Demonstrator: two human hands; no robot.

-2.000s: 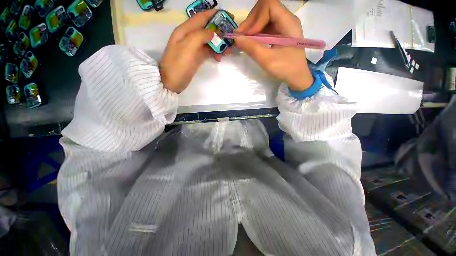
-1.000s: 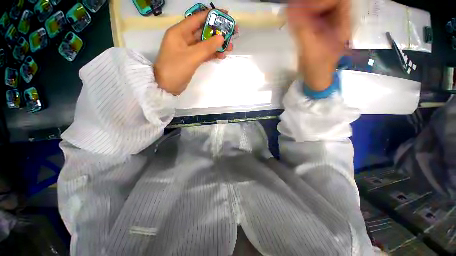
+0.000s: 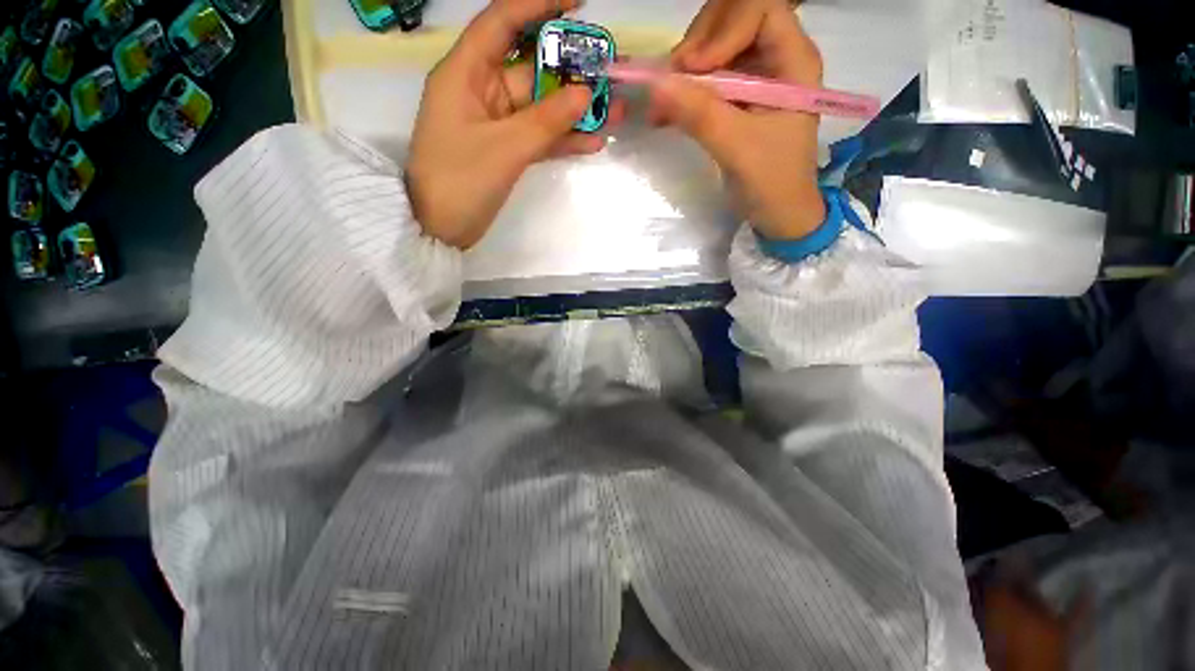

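Observation:
My left hand (image 3: 478, 138) holds a watch case assembly (image 3: 574, 59) upright by its sides, with the thumb on its lower part. The case has a teal rim, with silver and dark parts inside. My right hand (image 3: 754, 125) is shut on pink tweezers (image 3: 786, 95). Their tip is at the right side of the case's inside; whether it grips anything is too small to tell. A blue wrist strap (image 3: 815, 233) is on my right wrist. Both hands are above the white mat (image 3: 590, 223).
Many similar cases (image 3: 180, 113) lie at left on the dark bench, and one (image 3: 384, 11) on the mat's top edge. At right are a dark slim tool (image 3: 1042, 122), small white squares (image 3: 1077, 167), white sheets (image 3: 992, 236) and a shiny plastic bag (image 3: 1101, 72).
My right hand has come back from the right to the case, with the pink tweezers clearly visible. Dark shapes at the lower right have shifted.

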